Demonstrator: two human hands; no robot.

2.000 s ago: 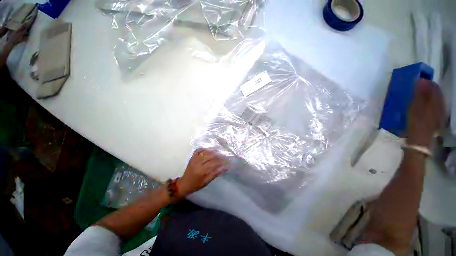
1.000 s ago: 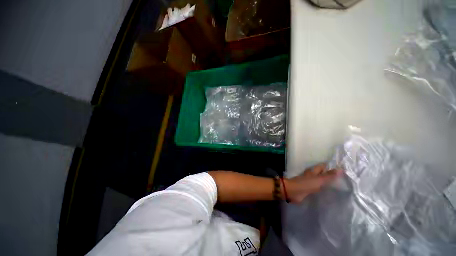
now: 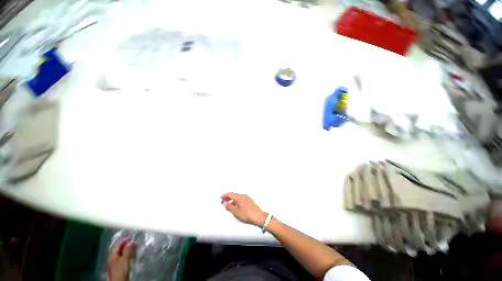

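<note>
My left hand (image 3: 119,263) is small and blurred at the bottom left. It is over the clear polybags (image 3: 157,252) in the green crate (image 3: 77,249), below the table edge. I cannot tell if its fingers grip one. My right hand (image 3: 242,208) is above the white table (image 3: 165,159) near its front edge, palm side turned left, fingers loosely bent and apart. I see nothing held in it.
Beige handbags (image 3: 418,192) are stacked at right. A blue tape dispenser (image 3: 336,108), a tape roll (image 3: 285,77) and a red tray (image 3: 375,30) lie farther back. Clear plastic (image 3: 159,55) lies across the table. Another blue dispenser (image 3: 48,72) and a beige bag (image 3: 33,137) are at left.
The shiny wrapped package with the white label is no longer in front of me. My left hand has moved from it to the crate. My right hand has let go of the blue dispenser.
</note>
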